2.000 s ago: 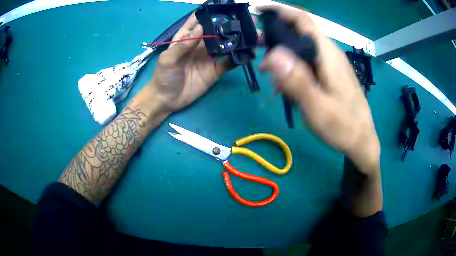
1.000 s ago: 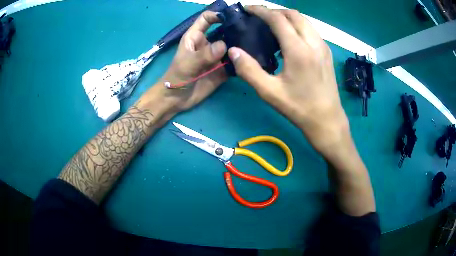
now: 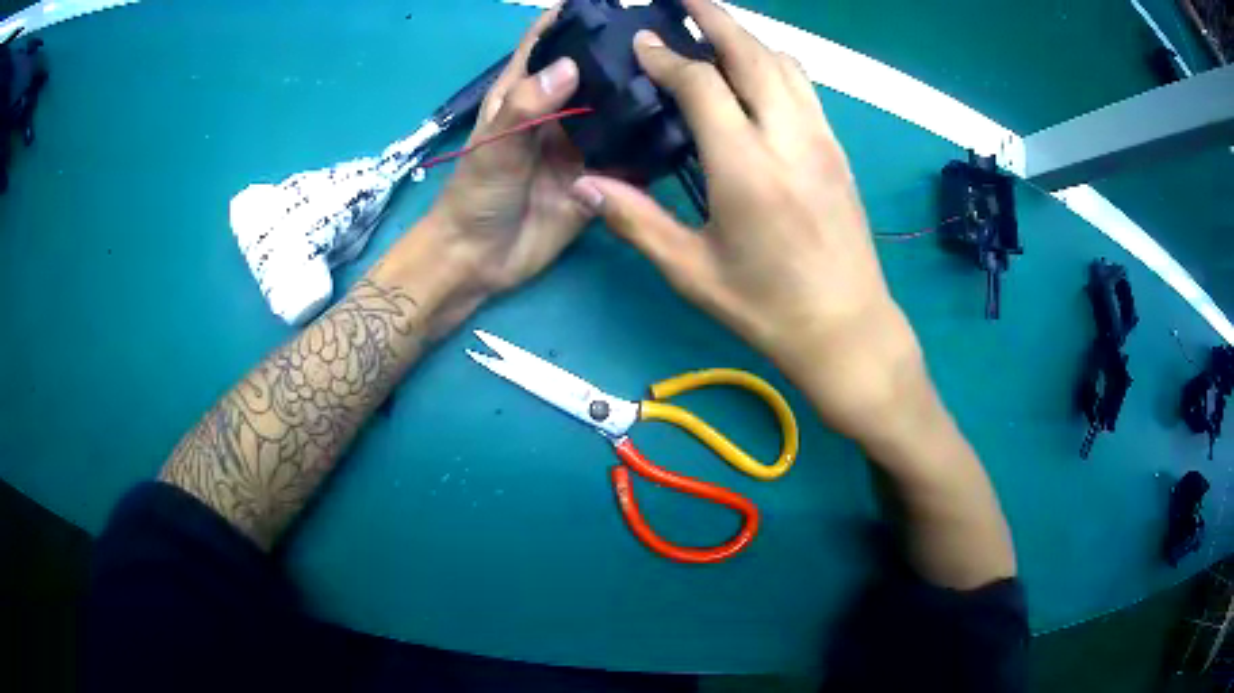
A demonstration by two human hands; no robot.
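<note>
A black plastic housing with its cover on it (image 3: 616, 95) is held up at the top centre, its upper part close to the frame's edge. My left hand (image 3: 508, 203) grips it from the left, thumb on its face. My right hand (image 3: 771, 203) grips it from the right, fingers on top and thumb at the lower edge. A red lead wire (image 3: 508, 133) hangs out to the left over my left hand and ends in a small white connector (image 3: 418, 173). The inside of the housing is hidden.
Scissors (image 3: 600, 409) with yellow and red handles lie below my hands. A white-wrapped mallet (image 3: 305, 230) lies behind my left forearm. A waiting unit (image 3: 981, 217) with a red wire and several black parts (image 3: 1107, 359) lie at right. A white rail (image 3: 893, 88) runs behind.
The black cover came from the right in my right hand onto the open housing in my left. The joined piece has since turned and shifted slightly left, and the wire end has risen.
</note>
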